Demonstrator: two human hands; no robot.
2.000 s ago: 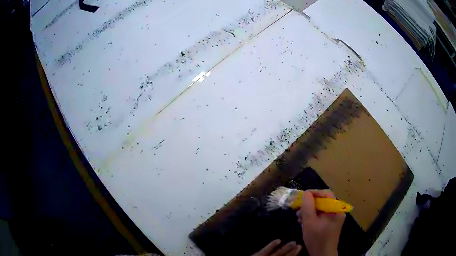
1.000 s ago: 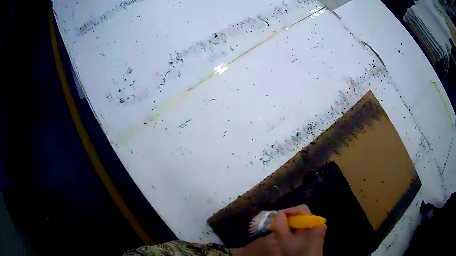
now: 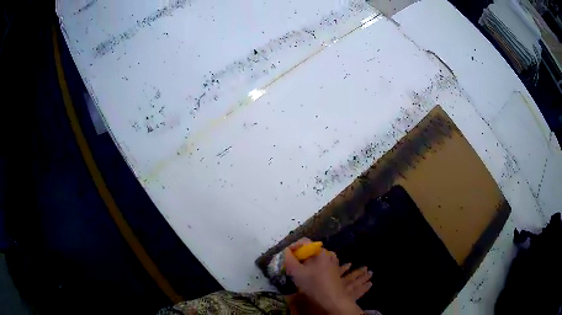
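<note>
My right hand (image 3: 314, 274) grips the glue brush by its yellow handle (image 3: 308, 250). Its pale, caked bristles (image 3: 275, 268) touch the near left corner of the brown gluing board (image 3: 459, 191). Black cut strips (image 3: 400, 246) lie massed on the board; their separate edges are hard to tell. My left hand (image 3: 356, 280) lies on them, fingers slightly apart, partly hidden under my right hand and wrist. A patterned sleeve shows at the bottom edge.
The white table (image 3: 246, 160) has dark specks and a yellowish seam. A dark ruffled heap (image 3: 536, 271) lies at the lower right edge. Stacked sheets (image 3: 514, 34) stand at the top right. A dark floor with a yellow line (image 3: 101, 191) runs along the left.
My right hand has moved the brush left and down along the board's edge to its corner. My left hand's fingers, hidden a second ago, show again. The view has shifted slightly.
</note>
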